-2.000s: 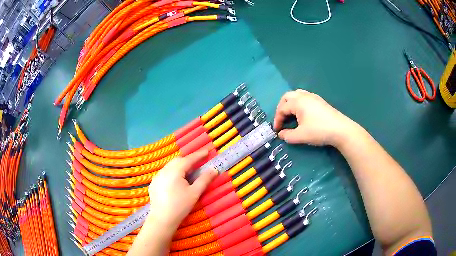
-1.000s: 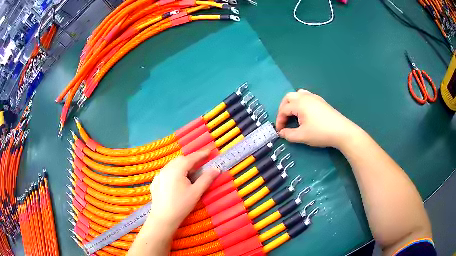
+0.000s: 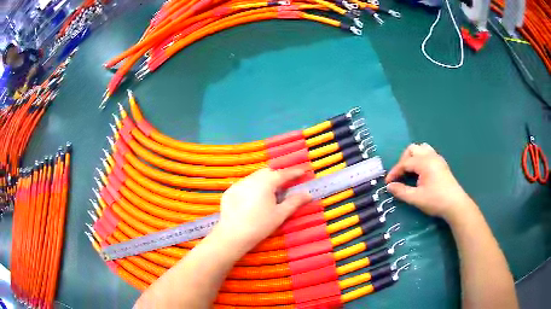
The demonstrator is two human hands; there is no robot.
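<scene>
A row of orange cable assemblies [image 3: 205,179] lies side by side, curved, with red bands, yellow lengths, black sleeves and silver lugs at the right ends. A steel rule [image 3: 163,236] lies slantwise across them. My left hand [image 3: 257,205] grips the rule near its middle, thumb and fingers on either side, over the red bands. My right hand [image 3: 426,178] is beside the rule's right end, thumb and forefinger pinched close to a lug; the fingertips hide what they touch.
More orange cables lie in a curved pile [image 3: 223,21] at the top and a bundle [image 3: 41,232] at left. Orange-handled scissors [image 3: 534,162] lie at right. A white cord loop [image 3: 444,42] and a red piece [image 3: 475,40] are at top right. A person is at the far upper left.
The view has shifted, so the cables and both hands appear further right and the rule looks flatter. My hands keep about the same places on the rule and at its right end.
</scene>
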